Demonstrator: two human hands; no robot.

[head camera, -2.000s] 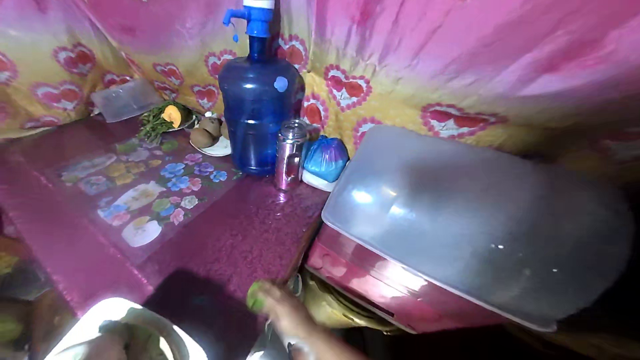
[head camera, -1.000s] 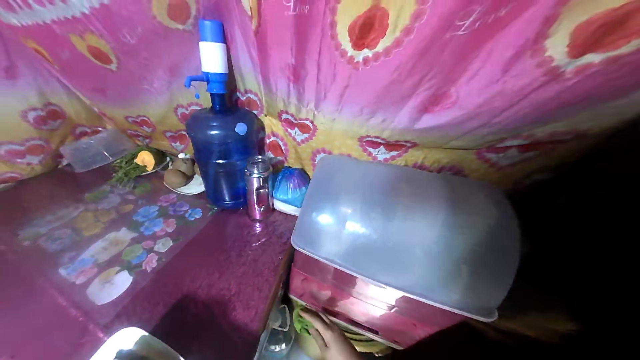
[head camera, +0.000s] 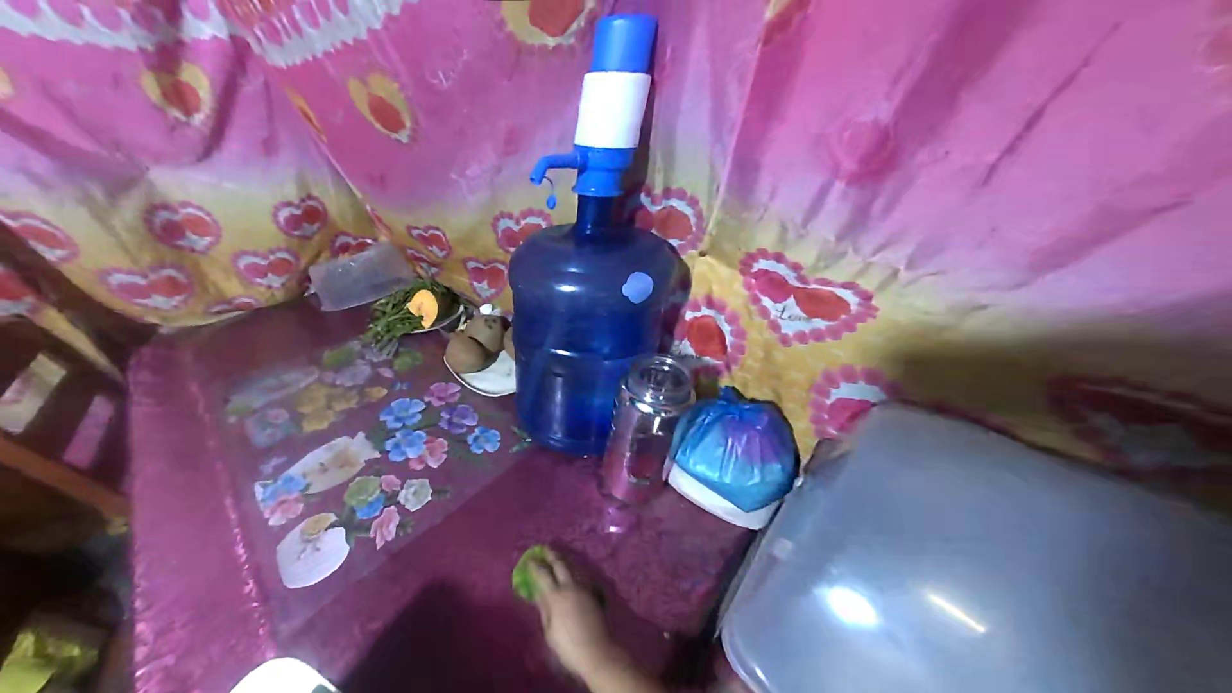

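Note:
My right hand [head camera: 570, 611] is at the lower middle, its fingers closed on a green sponge or cloth [head camera: 529, 573] that rests against the purple covering of the table [head camera: 500, 510]. Beyond the hand stands a clear jar [head camera: 643, 433], beside a blue plastic bag, tied at the top [head camera: 736, 448], on a white dish [head camera: 717, 500]. My left hand is out of view. Part of a white container [head camera: 284, 677] shows at the bottom edge, left of my right hand.
A blue water jug [head camera: 587, 337] with a hand pump [head camera: 611, 115] stands against the curtain. Left of it are a plate of brown roundish items [head camera: 472, 354], greens with a cut orange piece [head camera: 422, 306] and a clear plastic box [head camera: 361, 274]. A large translucent lid [head camera: 962, 577] fills the lower right.
My right hand, low by the lidded box a second ago, has moved onto the tabletop with the green item. The view has shifted, and the white container now shows only its edge.

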